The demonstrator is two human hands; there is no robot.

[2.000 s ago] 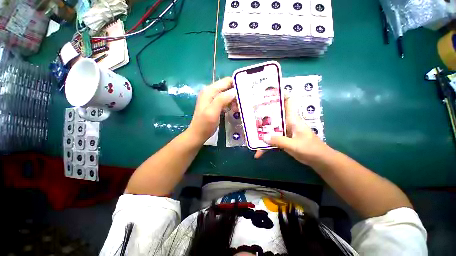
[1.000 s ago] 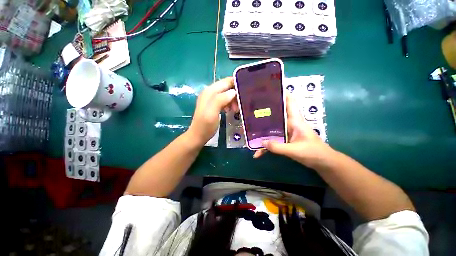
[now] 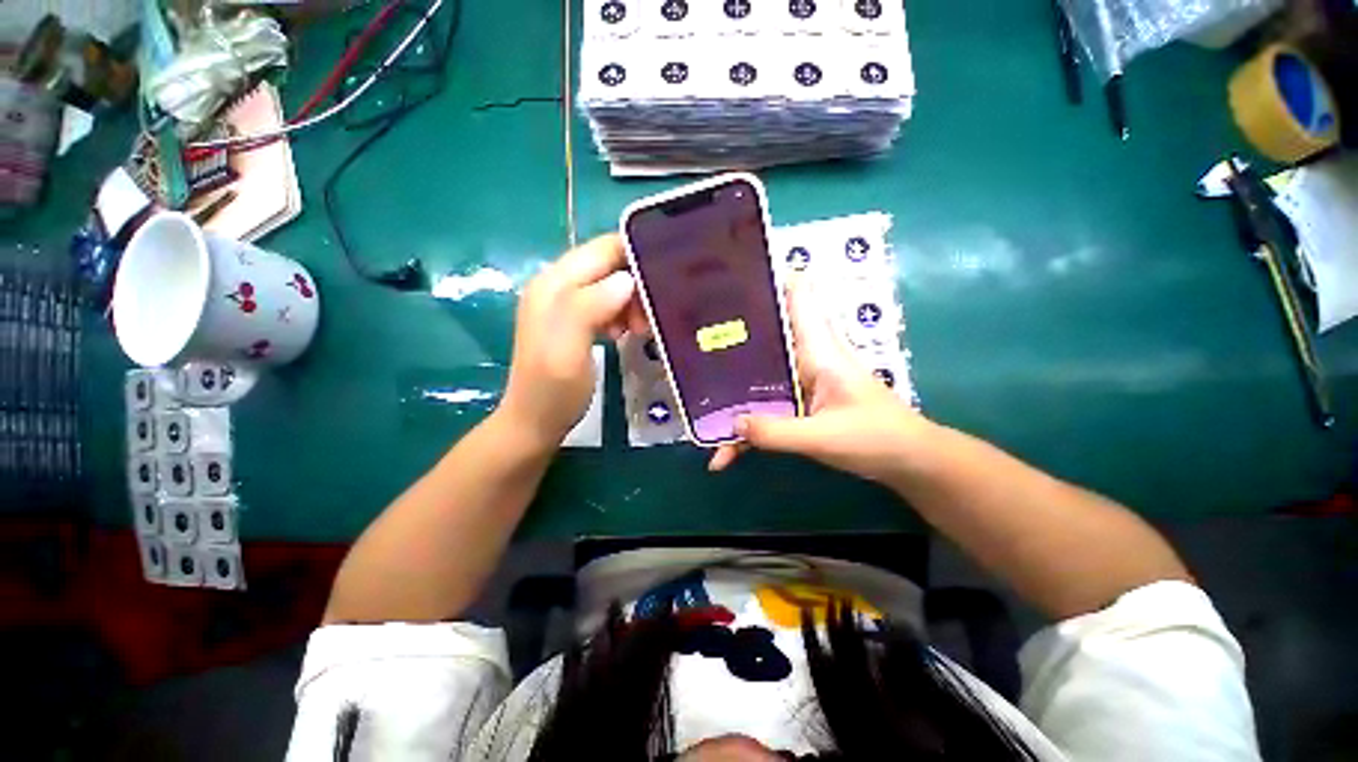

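A smartphone (image 3: 712, 305) with a pale case is held upright over the bench, its lit screen dark purple with a yellow button and a pink lower edge. My left hand (image 3: 563, 340) holds its left edge. My right hand (image 3: 837, 405) grips its right and lower side, thumb on the bottom of the screen. A white multi-unit sheet (image 3: 870, 283) with round dark marks lies flat beneath, partly hidden by the phone and hands. A small plain white piece (image 3: 590, 417) lies beside my left hand.
A tall panel stack (image 3: 745, 127) stands behind. A cherry-print mug (image 3: 224, 298) and a dotted sheet (image 3: 182, 476) are at left, with wires behind. Yellow tape roll (image 3: 1284, 104), slim dark tool (image 3: 1278, 268) and crumpled clear bag (image 3: 1169, 30) are at right.
The phone screen went from a bright page with pink-red pictures to dark purple with a yellow button. The whole view has shifted, so things appear further left. Both hands still hold the phone.
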